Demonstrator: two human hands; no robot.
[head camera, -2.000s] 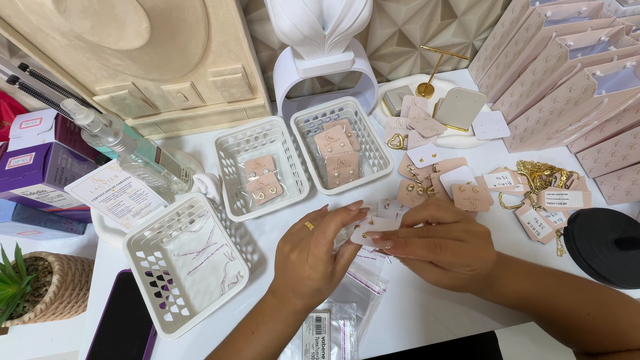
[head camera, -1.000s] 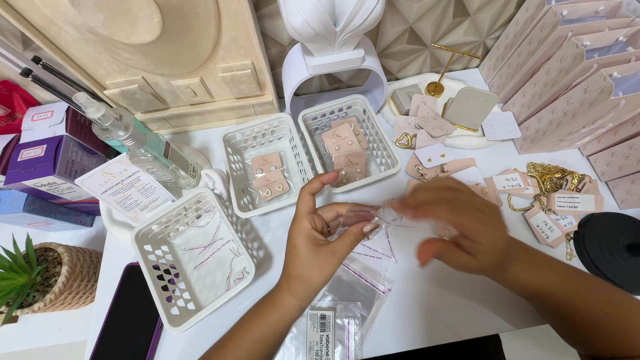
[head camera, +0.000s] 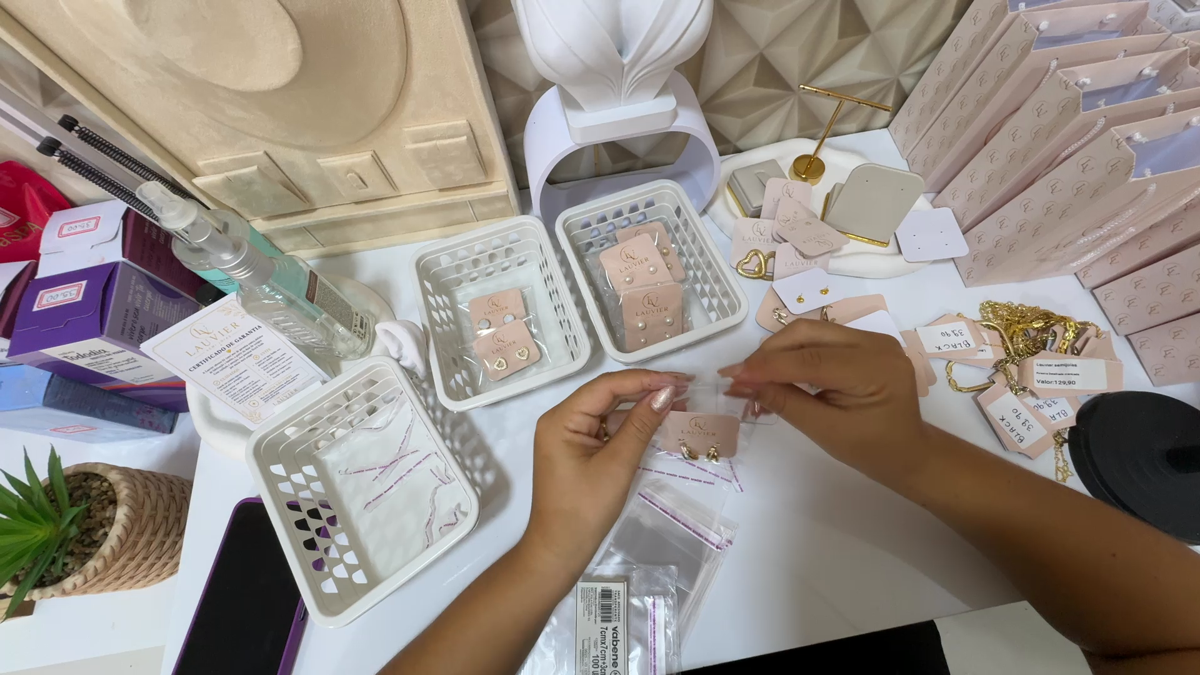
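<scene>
My left hand (head camera: 600, 450) pinches the upper left edge of a small clear plastic bag, with a pink earring card (head camera: 701, 433) bearing a pair of gold-toned earrings in or against it. My right hand (head camera: 834, 384) pinches the bag's upper right side. Below lie clear adhesive-strip bags (head camera: 670, 525), some in a labelled pack (head camera: 647, 619). Beyond my hands, one white basket (head camera: 436, 328) holds two carded pairs of earrings, and another white basket (head camera: 722, 272) holds several. More earring cards (head camera: 802, 291) lie behind my right hand.
A third white basket (head camera: 272, 469) holds peeled strips. Left are a phone (head camera: 239, 591), a potted plant (head camera: 122, 525), spray bottles (head camera: 281, 291) and boxes (head camera: 103, 319). Gold chains with tags (head camera: 1031, 342), a black round object (head camera: 1144, 459) and pink paper bags (head camera: 1041, 187) stand or lie right.
The earring card with gold-toned earrings has come into plain view at my left fingers. My right hand, blurred and apart from my left one second ago, is back at the clear bag.
</scene>
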